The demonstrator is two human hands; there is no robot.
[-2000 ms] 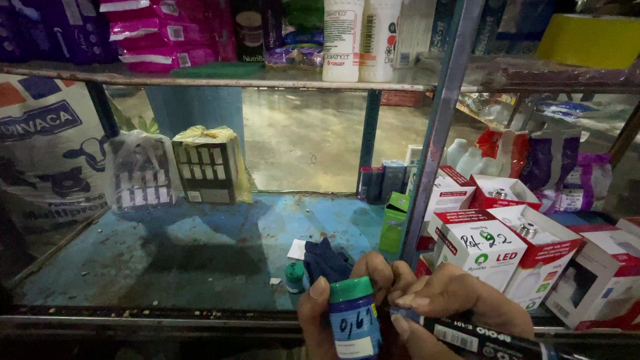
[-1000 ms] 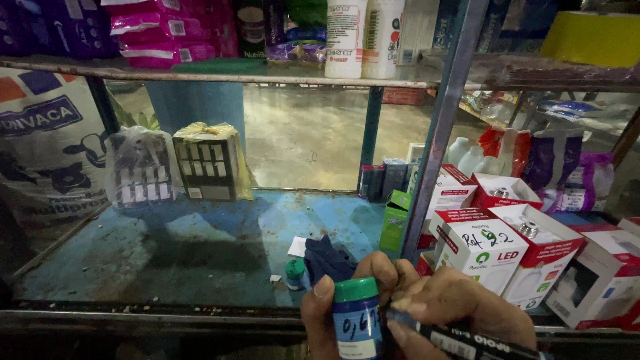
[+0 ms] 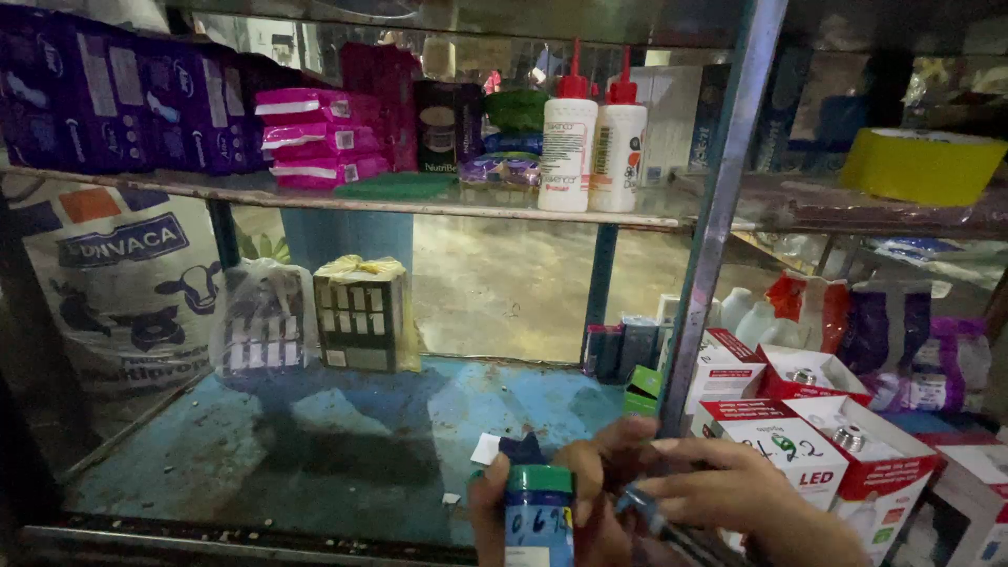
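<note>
My left hand (image 3: 587,472) grips a small blue jar with a green lid (image 3: 539,516), held upright near the bottom edge of the view; handwritten figures show on its side. Beside it, my right hand (image 3: 732,488) holds a dark marker (image 3: 689,543), blurred, with a bluish part at the fingertips. The fingers of both hands meet or nearly meet there. Just behind the jar, a dark blue cloth (image 3: 521,447) and a small white paper piece (image 3: 486,449) lie on the blue shelf (image 3: 354,472).
A metal post (image 3: 720,205) stands behind my right hand. LED bulb boxes (image 3: 772,449) crowd the right side. Two bagged boxes (image 3: 362,315) stand at the back left. Above, a shelf edge (image 3: 472,211) carries white red-tipped bottles (image 3: 568,153), pink packs (image 3: 323,142) and yellow tape (image 3: 921,167).
The view has tilted up, showing more of the upper shelf. My right hand has shifted from writing contact at the jar's side, and its fingers now meet by my left fingertips.
</note>
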